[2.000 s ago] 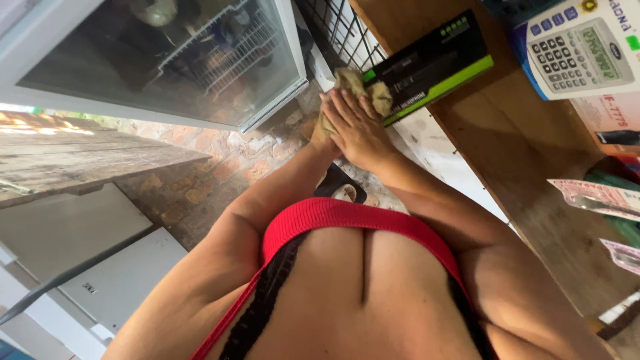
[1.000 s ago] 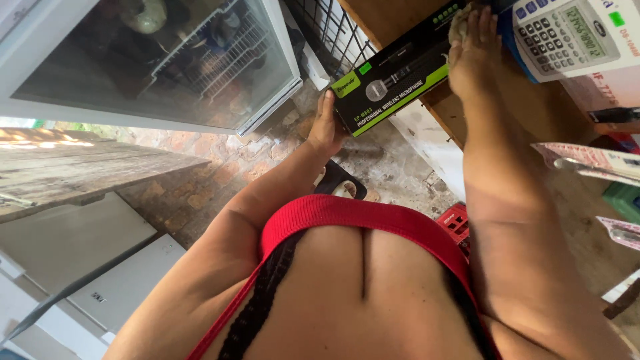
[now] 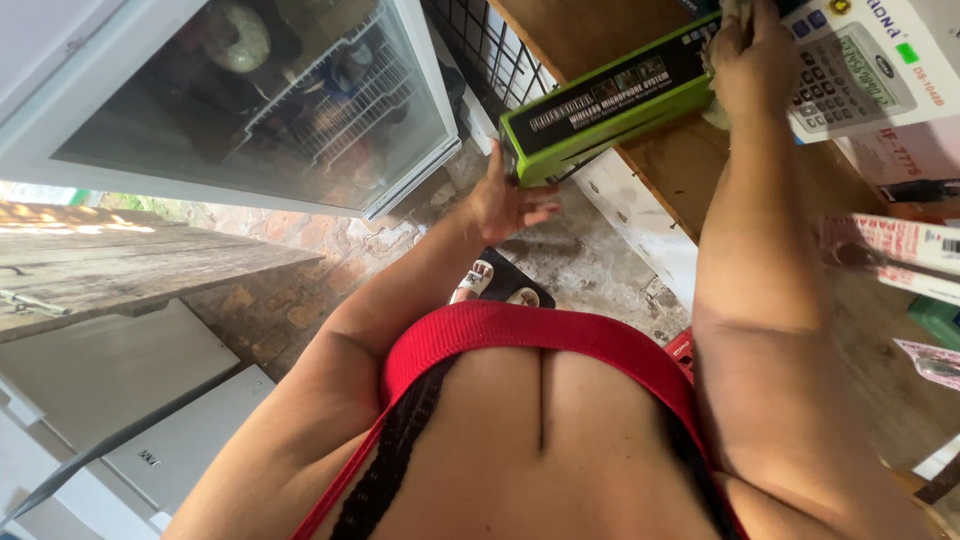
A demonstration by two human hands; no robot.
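Observation:
A black and green wireless microphone box is tilted at the edge of a wooden shelf. My left hand supports its left end, thumb up against the end face and the other fingers spread below. At the box's right end my right hand grips a crumpled, pale cloth, which touches the box. Beside that hand stands a boxed calculator, partly covered by it.
A glass-door refrigerator with wire shelves is at the upper left. Black wire mesh stands behind the box. Packaged goods hang at the right. A weathered wooden surface and white appliances are at the left.
Two seconds ago both hands were together on the cloth at the box's left end. The right hand has since moved right with the cloth. The box has turned, showing another printed side.

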